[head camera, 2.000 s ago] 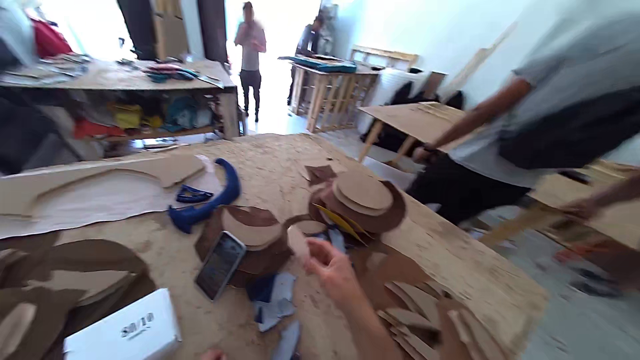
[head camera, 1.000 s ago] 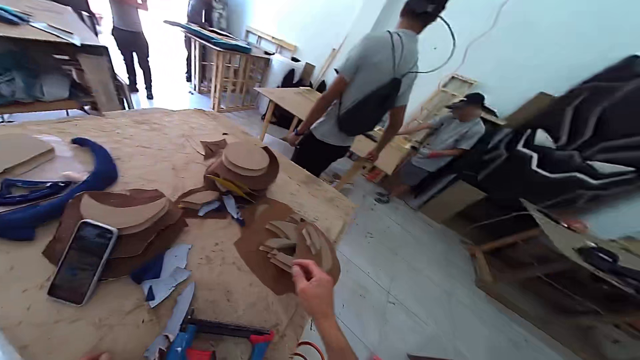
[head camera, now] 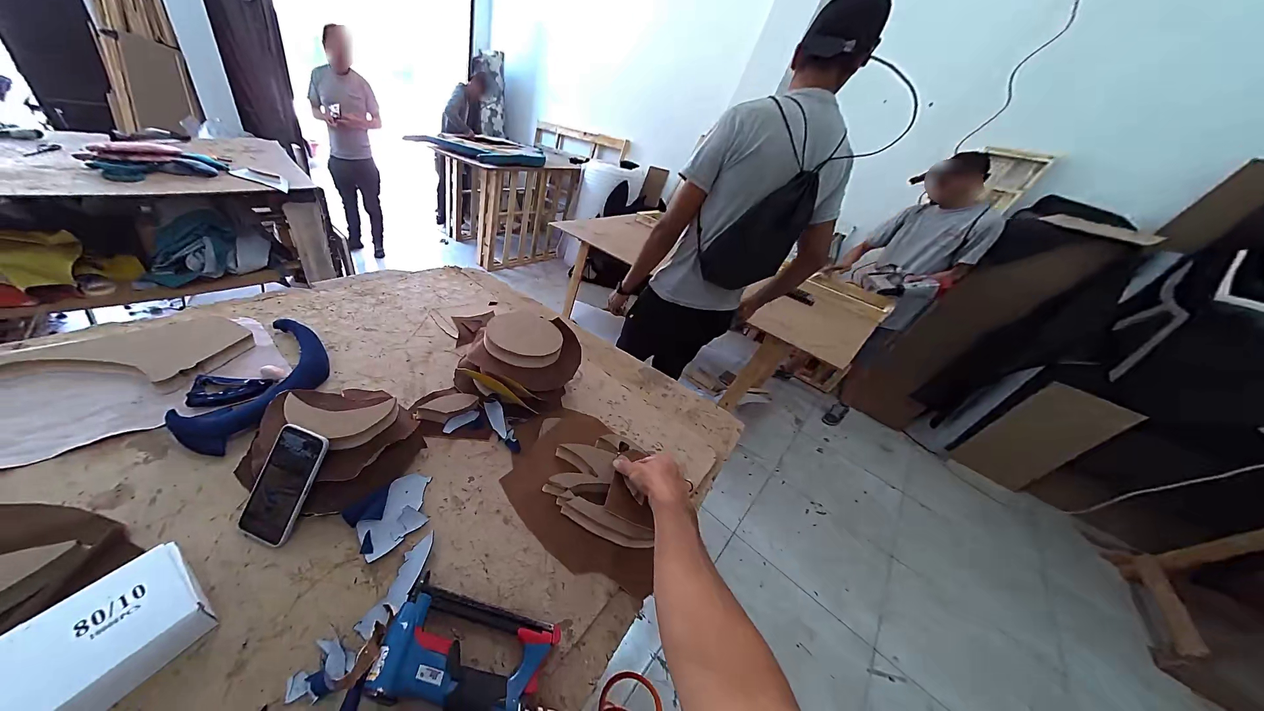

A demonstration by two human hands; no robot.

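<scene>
My right hand (head camera: 654,478) reaches over the pile of curved tan board pieces (head camera: 602,523) near the table's right edge, its fingers closed around a small brown piece, partly hidden. Under the pile lies a sheet of brown material (head camera: 538,494). My left hand is out of view. A blue and red pneumatic stapler (head camera: 434,652) lies at the near edge. Left of the pile are blue and white fabric scraps (head camera: 398,518) and a smartphone (head camera: 283,484) leaning on stacked brown pieces (head camera: 341,434). Another stack of round tan pieces (head camera: 523,341) stands farther back.
A white cardboard box (head camera: 109,632) sits at the near left, and a blue padded curved piece (head camera: 296,380) lies behind the phone. A person with a black drawstring backpack (head camera: 760,232) stands past the right edge beside another wooden table (head camera: 815,321). Other people stand farther off.
My right hand has moved from beside the middle stacks to the pile of curved pieces at the right. The tan piece seen in its fingers two seconds ago is no longer visible there.
</scene>
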